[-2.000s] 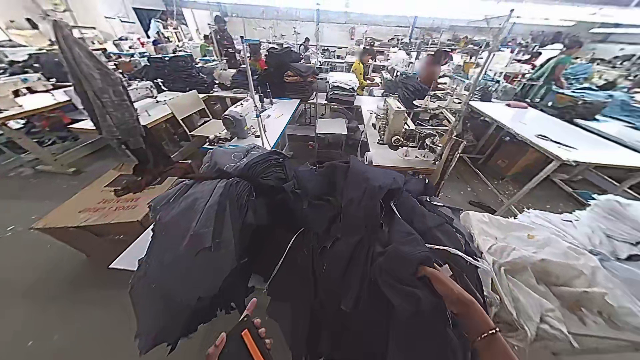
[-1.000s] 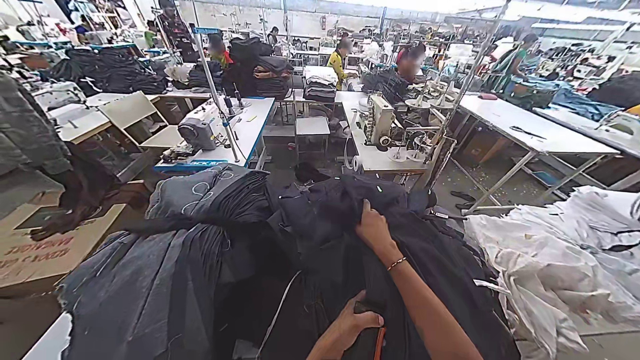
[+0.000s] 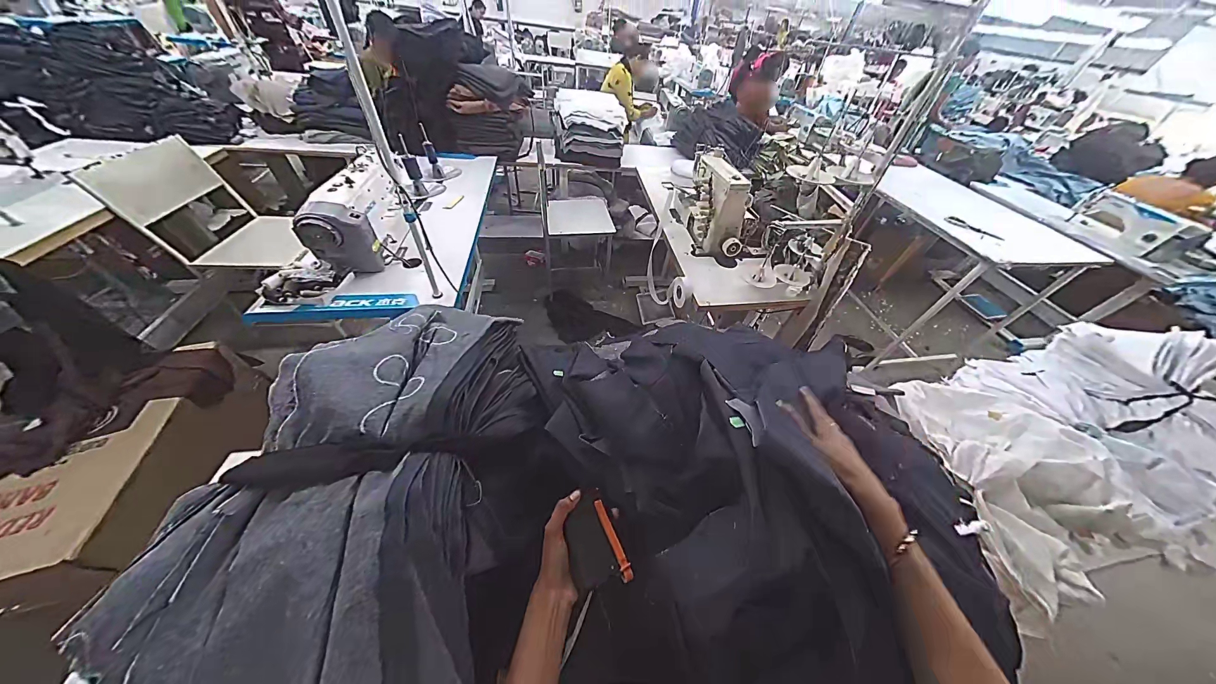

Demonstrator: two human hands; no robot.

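Note:
A heap of dark fabric pieces point(image 3: 665, 418) lies in front of me. My left hand point(image 3: 560, 551) is closed on a black object with an orange strip point(image 3: 608, 541), held just over the dark cloth; what it is cannot be told. Farther right, my right hand point(image 3: 822, 432) lies on the dark cloth with its fingers partly spread; whether it grips a fold is unclear. Small green tags point(image 3: 736, 422) show on the cloth. To the left sits a tied bundle of grey fabric panels point(image 3: 237, 570), a black cloth strip point(image 3: 351, 461) across it.
A cardboard box point(image 3: 114, 484) stands at the left, and white cloth point(image 3: 1073, 446) is piled at the right. Ahead are a sewing machine point(image 3: 342, 218) on a blue-edged table, an overlock-type machine point(image 3: 717, 204), a metal pole point(image 3: 380, 142), a white stool point(image 3: 579, 217) and several seated people.
My hands have moved apart: the left is now lower left with the black object in view, the right farther right on the dark cloth. The view has shifted.

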